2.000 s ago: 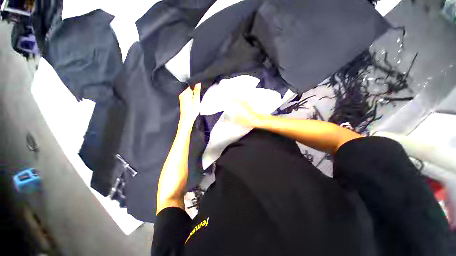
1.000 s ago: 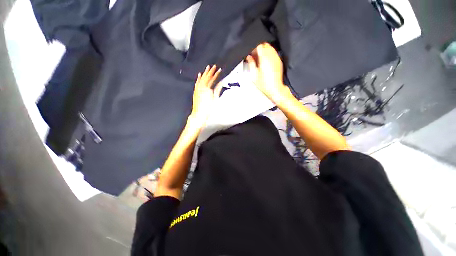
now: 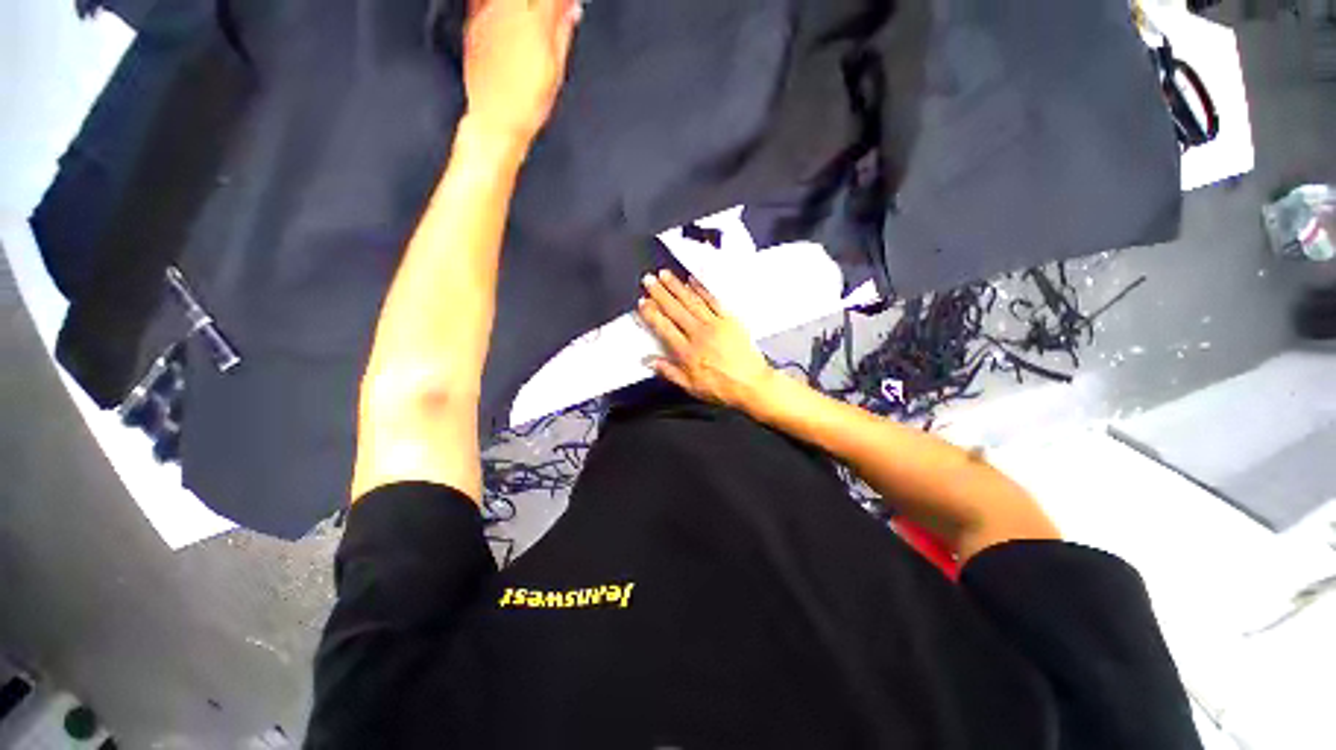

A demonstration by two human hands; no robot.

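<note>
The dark garment (image 3: 601,161) lies spread over the white-topped table, with folds running down its right half. My left hand (image 3: 520,66) is at the top edge of the picture on the dark cloth; its fingertips are partly cut off, so its hold is unclear. My right hand (image 3: 706,344) lies flat, palm down, at the garment's near edge beside the white area (image 3: 777,286), with nothing visible in it. A dark strap with a pale bar (image 3: 202,320) and a checked patch (image 3: 158,403) show at the garment's left edge.
Black looped handles, apparently of shears (image 3: 1190,100), lie on white at the far right. Thin dark trimmings (image 3: 952,344) litter the grey floor beyond the near edge. White boards (image 3: 1158,542) stand at the lower right. A small pale bundle (image 3: 1301,223) is at the right rim.
My left hand has moved forward over the cloth. My right hand has drawn back towards me and flattened. The curved opening showing white is no longer visible.
</note>
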